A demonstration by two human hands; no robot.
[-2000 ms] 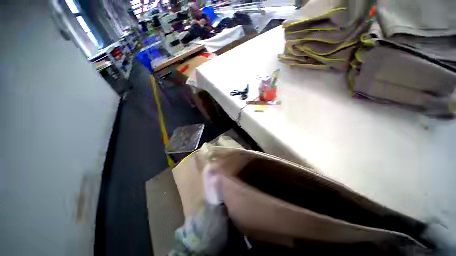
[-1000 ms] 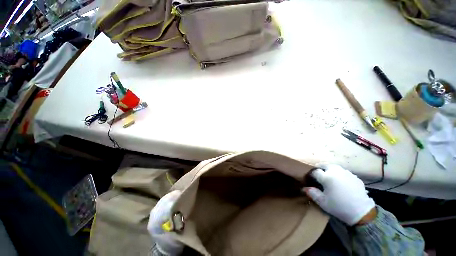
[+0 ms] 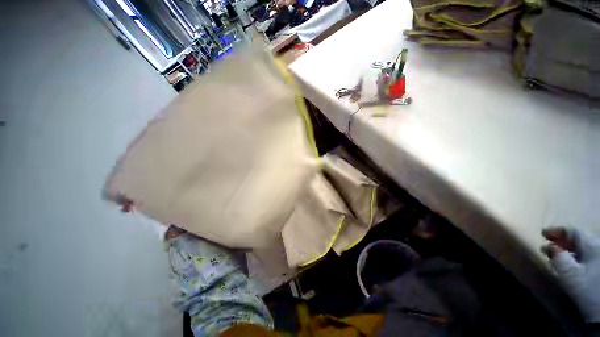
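Observation:
A large taupe bag body (image 3: pixel 217 145) with a yellow-edged side is held up at the left, beside the table, and is slightly blurred. My left hand (image 3: pixel 172 232) is at its lower left edge, mostly hidden by the bag; only a bit of glove and fingers show above the patterned sleeve. It grips the bag. My right hand (image 3: pixel 570 251), in a white glove with bare fingertips, is at the right picture edge by the table's front edge. It is partly cut off, its fingers apart, with nothing seen in it.
More taupe bag pieces (image 3: pixel 312 227) with yellow edges lie below the held bag. The white table (image 3: pixel 460 138) bears stacked bag bodies (image 3: pixel 464 20), a red tool holder (image 3: pixel 397 89) and dark snips or cord. A round pale rim (image 3: pixel 363 263) shows below the table. A pale wall stands left.
The view has turned left. The bag has moved from in front of me up to the left in my left hand. My right hand has let go of it and is apart at the right.

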